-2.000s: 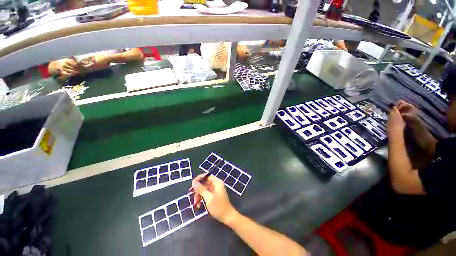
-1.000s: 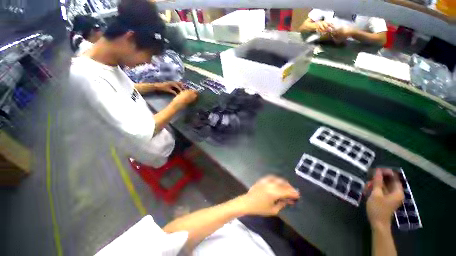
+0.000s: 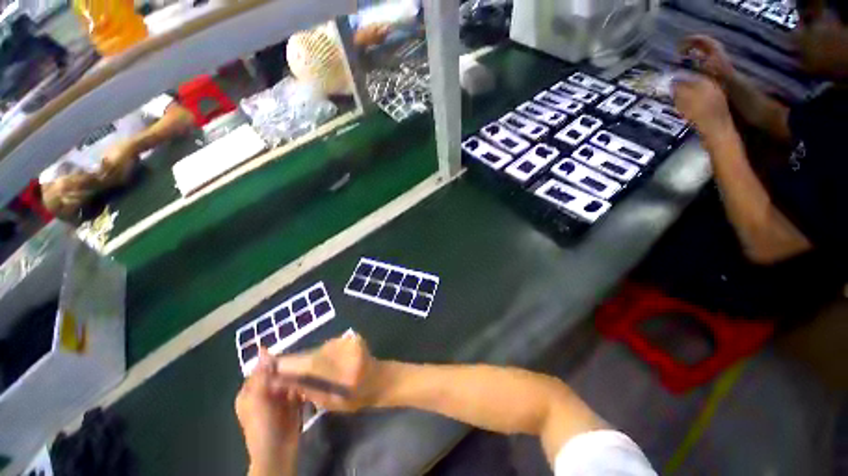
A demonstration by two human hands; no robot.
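My right hand and my left hand are close together at the lower centre, fingertips nearly meeting. A thin dark tool, apparently the tweezers, lies along my right fingers. Whether my left fingers hold a small part is too blurred to tell. A sticker sheet lies mostly hidden under my hands; a strip of its white edge shows. The stack of sticker sheets, with black squares, lies just behind. Another sticker sheet lies slanted to the right.
A white bin stands at left, with a pile of black parts below it. A pale rail and a post stand beyond the sheets. A tray of white-and-black parts, a person's arms and a red stool are at right.
The view has swung back from the left to the right. My left hand, apart from the right a second ago, is now beside it. My right hand has moved off the slanted sheet.
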